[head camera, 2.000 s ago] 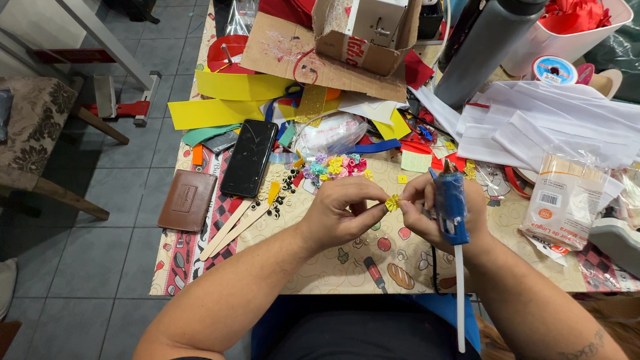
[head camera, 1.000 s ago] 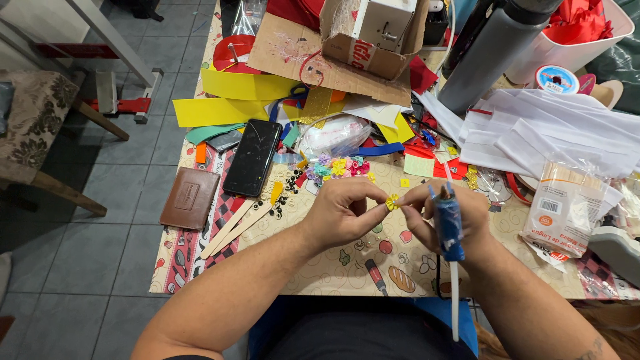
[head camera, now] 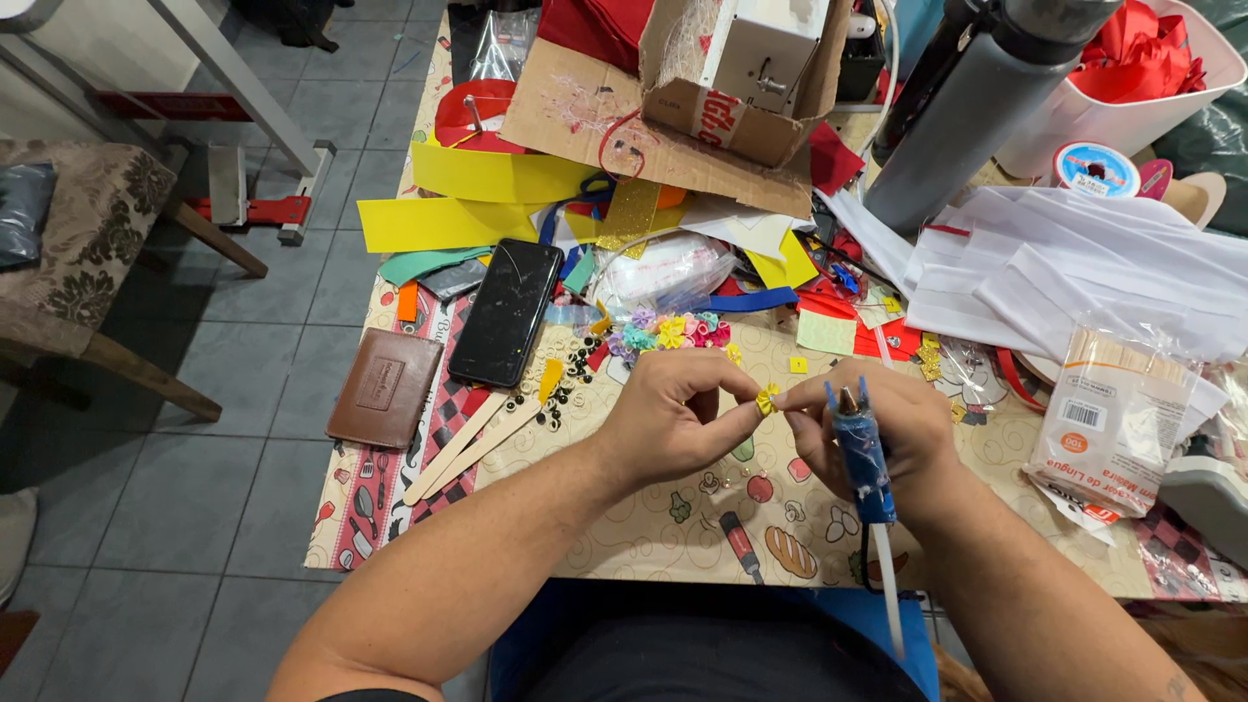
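Observation:
Between the thumb and forefinger of my left hand (head camera: 682,409) is a small yellow ribbon flower (head camera: 768,398). The fingertips of my right hand (head camera: 877,419) touch the flower's right side. My right hand also holds a blue hot glue gun (head camera: 864,458), its nozzle pointing up and away and a white glue stick (head camera: 888,585) sticking out of its rear end; the other fingers around it are partly hidden. A pile of colored ribbon flowers (head camera: 671,332) lies just beyond my left hand. A small yellow square (head camera: 799,365) rests on the tablecloth behind the two hands.
Two wooden sticks (head camera: 478,447), black and pale rings, a phone (head camera: 507,312) and a brown leather wallet (head camera: 385,388) lie at left. Yellow sheets (head camera: 448,224) and a cardboard box (head camera: 741,127) are behind. A grey bottle (head camera: 975,117), white fabric (head camera: 1082,263) and a pack of wooden sticks (head camera: 1111,419) stand or lie right.
The glue gun has tilted in my right hand, its glue stick's lower end swinging to the right since one second ago. My left hand keeps its hold on the yellow flower.

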